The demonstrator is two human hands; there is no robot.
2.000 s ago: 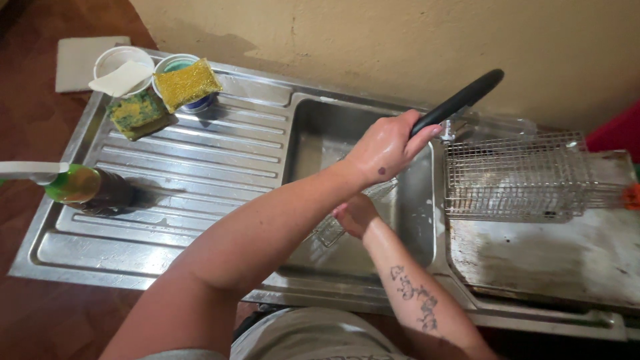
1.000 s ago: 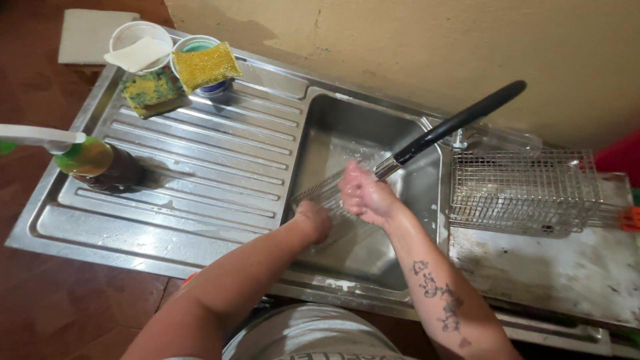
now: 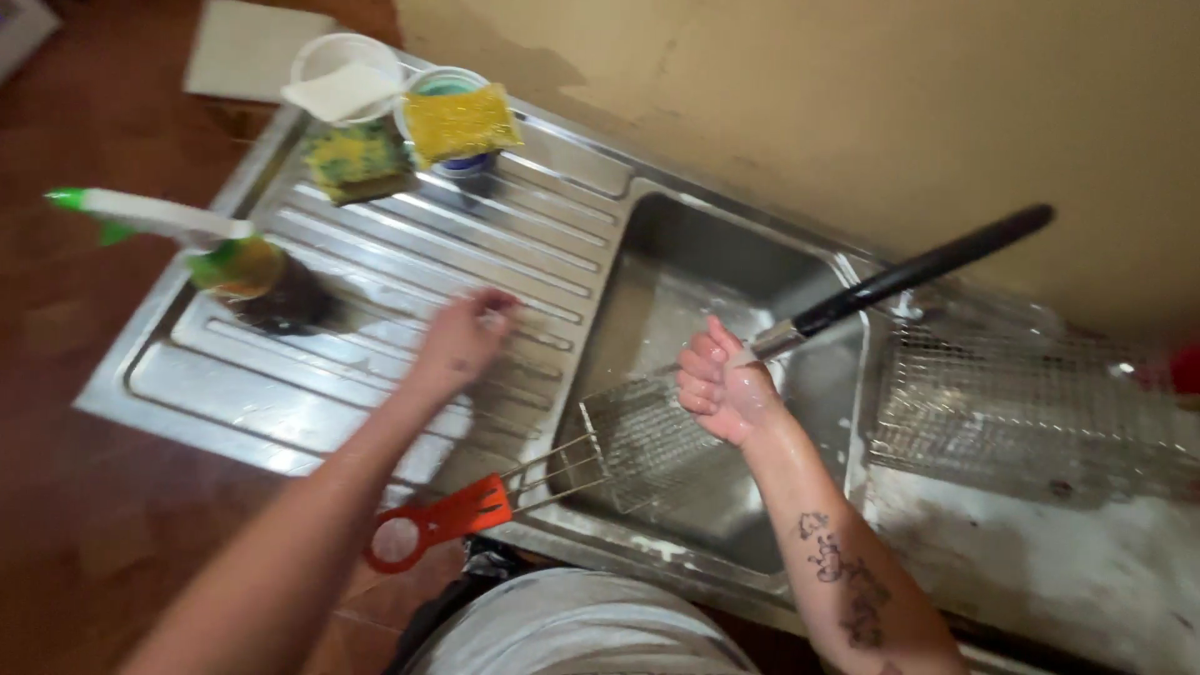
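My right hand (image 3: pixel 727 384) is closed around the metal shaft of a basket's long black handle (image 3: pixel 923 272), over the steel sink basin (image 3: pixel 816 244). A wire mesh fry basket (image 3: pixel 647 436) lies tilted in the basin below that hand; an orange hooked tag (image 3: pixel 450 520) on wires sticks out from it over the front rim. My left hand (image 3: pixel 469 337), blurred, is over the ribbed drainboard (image 3: pixel 525 375), its fingers curled; whether it holds anything cannot be told. A yellow scrubbing sponge (image 3: pixel 461 122) rests on a tub, beside a worn yellow-green sponge (image 3: pixel 358 161).
A spray bottle (image 3: pixel 253 272) stands at the drainboard's left. A white tub (image 3: pixel 342 75) holds a white piece. More wire baskets (image 3: pixel 1012 403) lie on the stained surface right of the basin. A wall (image 3: pixel 844 112) rises behind the sink.
My left hand has moved left, out of the basin and over the drainboard. The orange part now shows at the basin's front rim. My right hand stays at the black handle's shaft.
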